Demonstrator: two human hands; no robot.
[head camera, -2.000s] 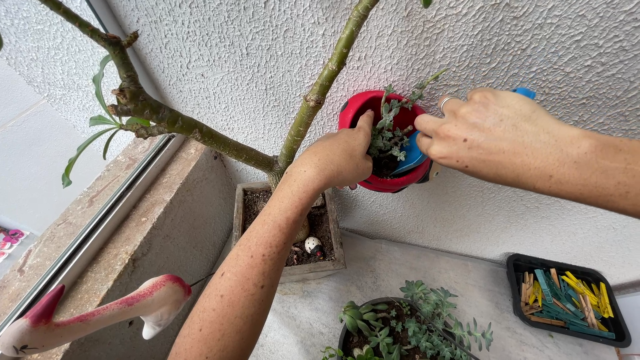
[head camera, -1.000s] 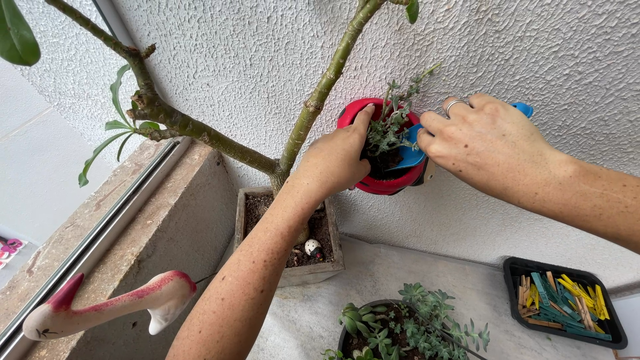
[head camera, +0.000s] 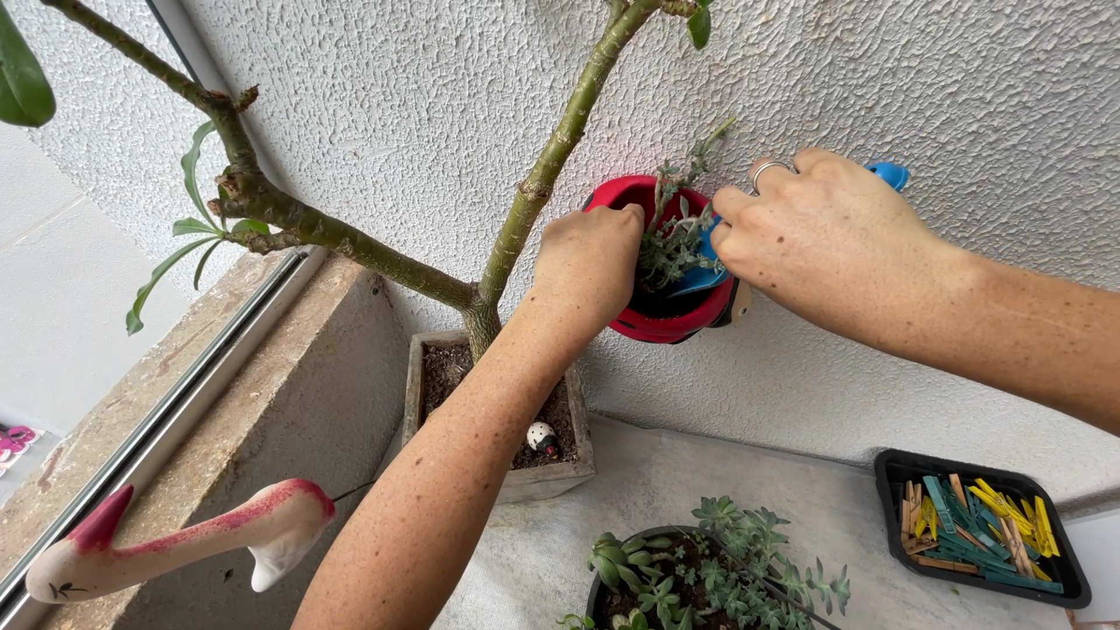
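A red pot with a succulent in it is against the white textured wall. My left hand is at the pot's left rim, its fingers bent over the edge; the fingertips are partly hidden. Above the right rim, my right hand, with a ring on one finger, is closed around a blue hand trowel. The trowel's blade is inside the pot beside the plant, and its handle end pokes out behind the hand.
A square planter with a branching tree stands left of the pot. Below are a dark round pot of succulents and a black tray of clothespins. A bird-shaped ornament juts in at lower left, near a stone ledge.
The fingers of my left hand have drawn back from the plant toward the left rim and are more curled. My right hand still holds the blue trowel in the pot.
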